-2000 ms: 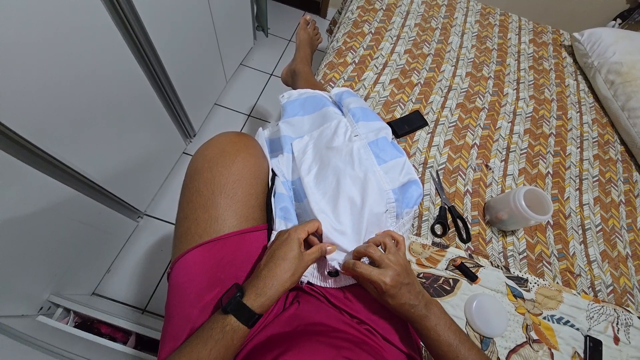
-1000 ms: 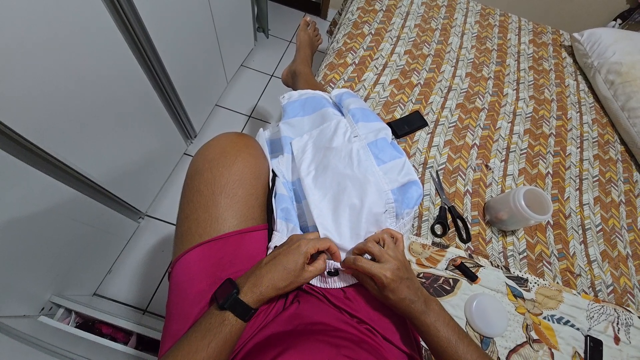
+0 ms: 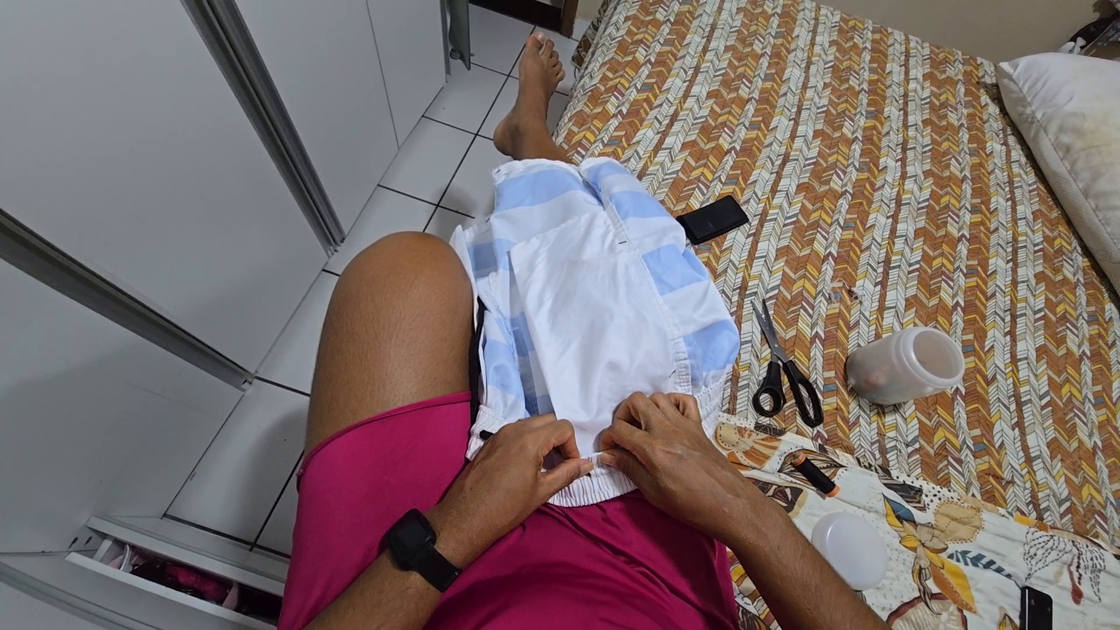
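Observation:
A white and light-blue garment with a gathered elastic waistband lies inside out over my lap and thigh. My left hand, with a black watch on its wrist, pinches the waistband near its middle. Close beside it, my right hand grips the same band between thumb and fingers. The fingertips nearly meet, and a small dark spot shows on the band between them. Whether a needle or thread is held there cannot be seen.
On the patterned bed to the right lie black-handled scissors, a translucent plastic jar, its round lid, a spool of black thread and a black phone. A white pillow is at the far right, an open drawer at lower left.
My hands have shifted slightly at the waistband, with fingers changing position on it. The garment, scissors and jar stay where they were.

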